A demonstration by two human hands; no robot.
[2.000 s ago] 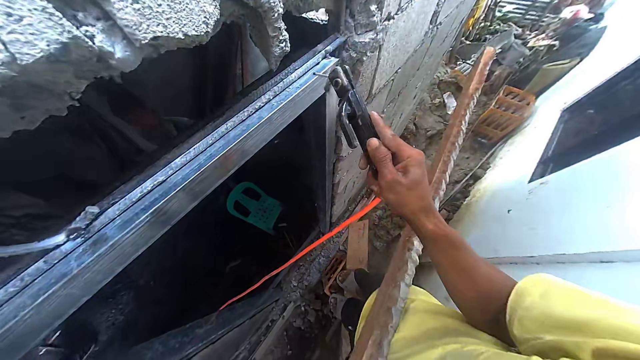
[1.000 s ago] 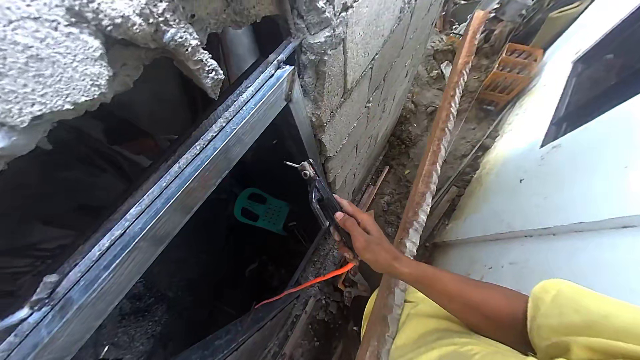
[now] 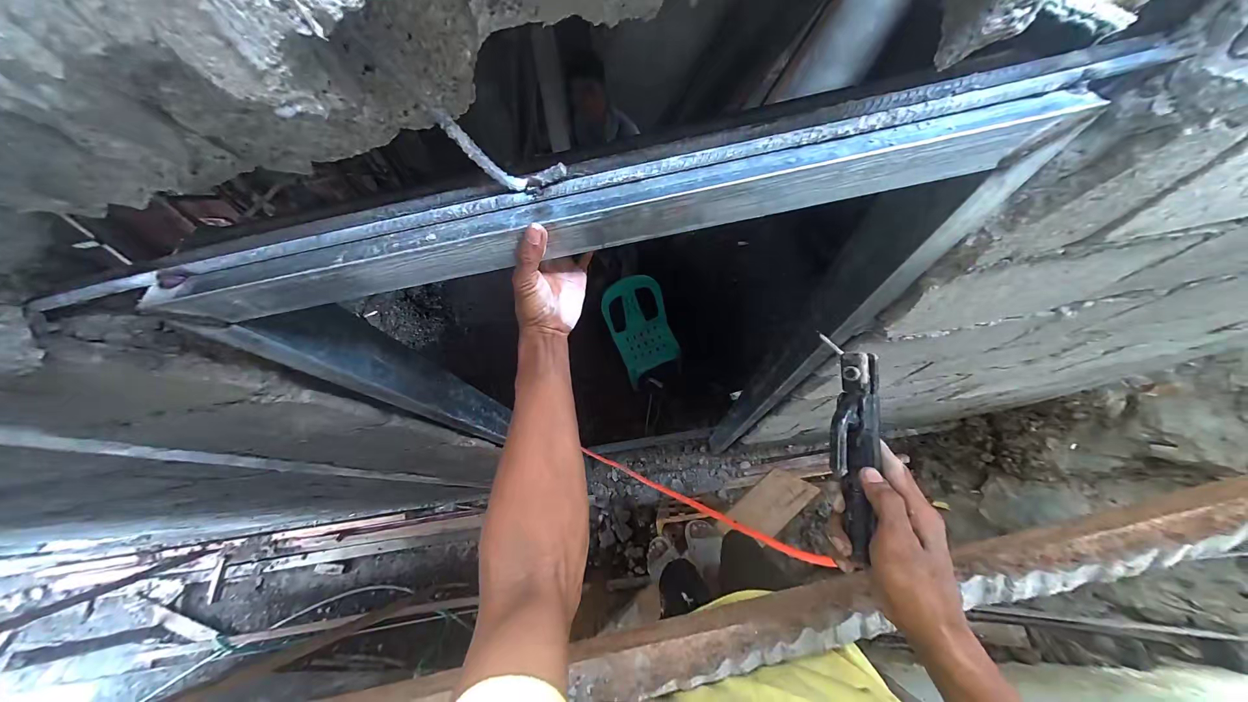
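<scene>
My left hand [image 3: 551, 292] grips the lower edge of a steel door frame's top bar [image 3: 682, 210], thumb on its face and fingers behind it. A black welding electrode holder [image 3: 858, 458] is in my right hand [image 3: 902, 536], upright, with a short electrode stub [image 3: 831, 343] in its jaw. An orange cable [image 3: 692, 502] runs from the holder's lower end toward the opening. A ribbed steel bar [image 3: 838, 135] lies along the top of the frame, and a bent rod [image 3: 478, 156] meets it near the middle.
Broken concrete [image 3: 244, 88] hangs above the frame, and a block wall [image 3: 1092, 283] stands at right. Inside the opening is a green plastic chair [image 3: 641, 330]. A rusty metal bar [image 3: 1102, 531] crosses in front of my body. Wood scraps [image 3: 775, 502] and rubble lie below.
The view has swung left to the whole top bar. My left hand, out of view earlier, is now on the frame. The electrode holder, near the bar's right end two seconds ago, is now lower, away from it.
</scene>
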